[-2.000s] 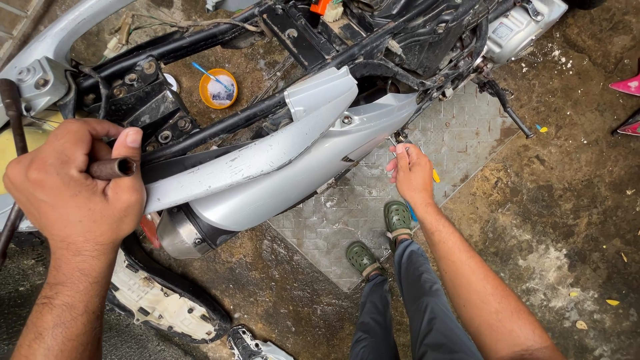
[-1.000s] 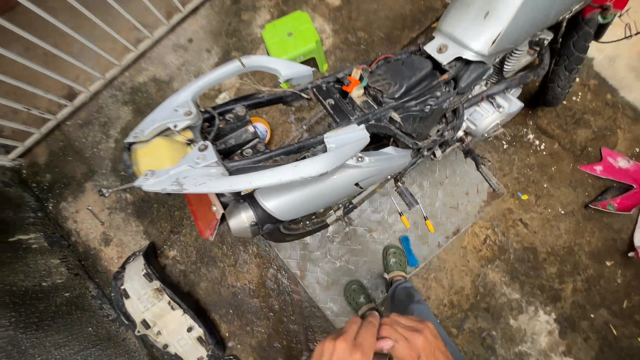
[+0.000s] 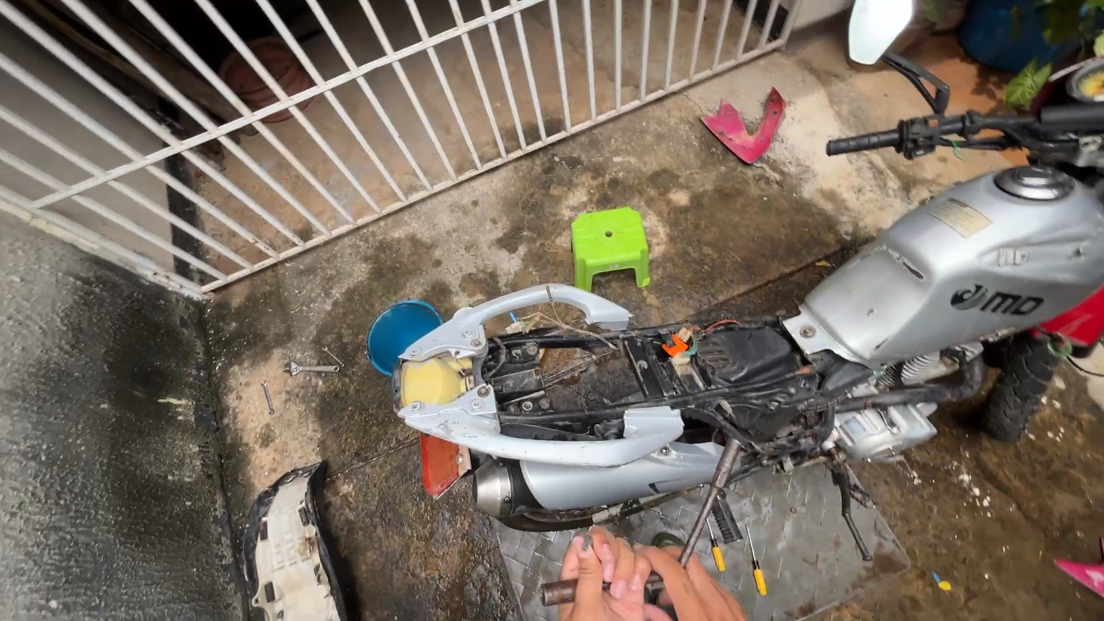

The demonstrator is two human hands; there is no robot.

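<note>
Low in the view, my left hand [image 3: 599, 573] is closed around the socket-ended bar of a steel socket wrench [image 3: 711, 504]. A small grey spot shows at its thumb tip; I cannot tell whether it is a part or grime. My right hand [image 3: 694, 591] is against my left and grips the wrench where its long shaft meets the fingers. That shaft points up toward the partly stripped motorcycle, overlapping its silver exhaust cover [image 3: 621, 479] and black frame in view. Above the hands lie the silver grab rail [image 3: 535, 448] and the yellowish tail part [image 3: 429, 379].
Two yellow-handled screwdrivers [image 3: 758, 580] lie on a metal plate [image 3: 828, 535]. A green stool [image 3: 611, 241] and a blue bucket [image 3: 402, 332] stand beyond the motorcycle. Wrenches [image 3: 312, 368] and a seat base [image 3: 293, 552] lie at left; a white gate [image 3: 354, 82] runs behind.
My right hand has left the side of the exhaust cover, and both hands are now together at the wrench. The view has swung up and back, showing the gate and tank.
</note>
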